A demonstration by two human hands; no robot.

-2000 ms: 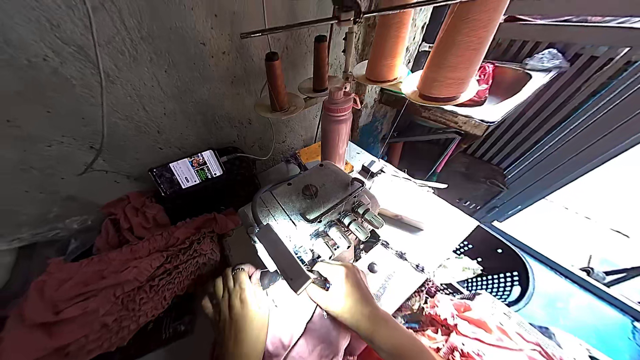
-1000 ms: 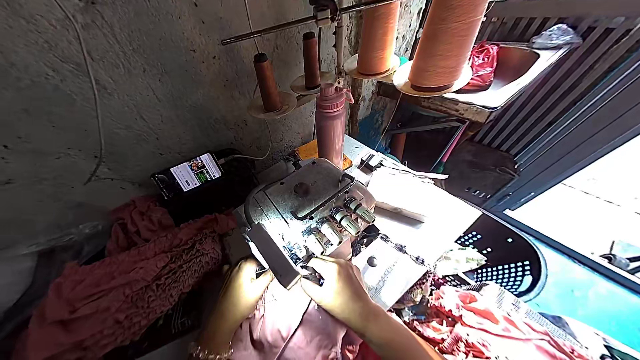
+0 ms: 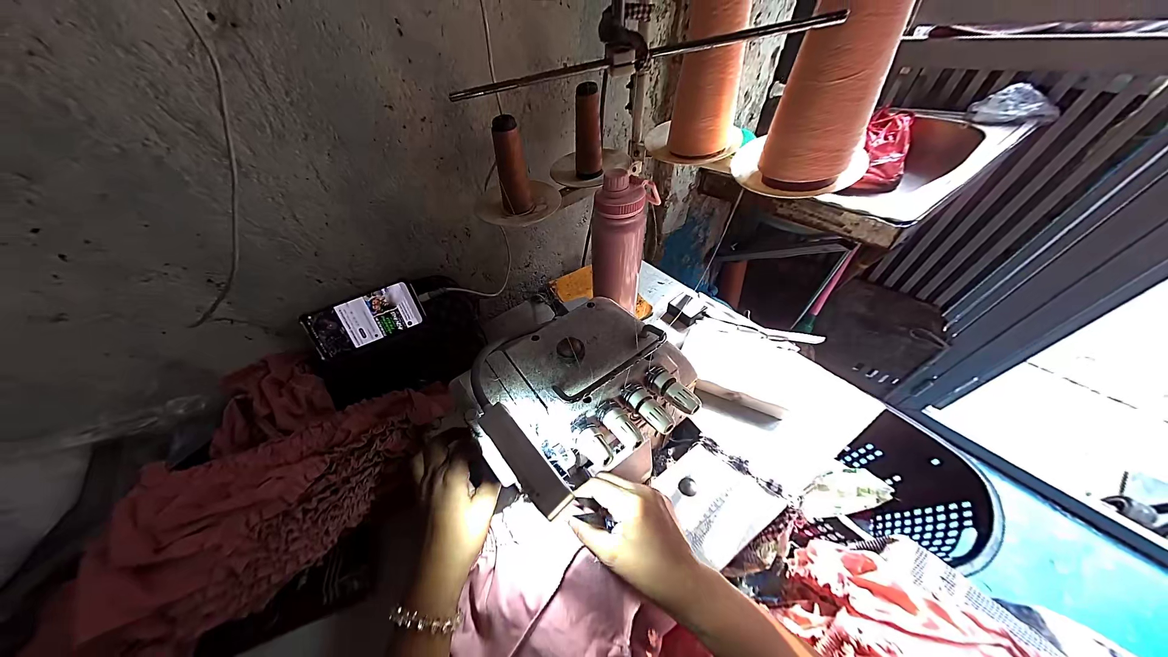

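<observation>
An overlock sewing machine (image 3: 584, 356) with several tension knobs stands in the middle of the table. Pink fabric (image 3: 547, 593) lies at its front and runs down toward the lap. My left hand (image 3: 456, 493), with a bracelet at the wrist, is at the left of the machine's front, by the fabric; its fingertips are in shadow and partly hidden. My right hand (image 3: 630, 529) rests at the machine's front right with thumb and fingers bent close together by the fabric edge. Whether it pinches the cloth is hard to see. Glare hides the needle area.
Gathered dusty-red fabric (image 3: 265, 502) lies at the left, below a lit phone (image 3: 365, 319). A pink bottle (image 3: 619, 242) stands behind the machine, under large thread cones (image 3: 821, 100). At the right are a black perforated basket (image 3: 931, 493) and patterned coral cloth (image 3: 876, 584).
Since the previous frame, my left hand has shifted left, away from my right hand. My right hand stays at the machine's front.
</observation>
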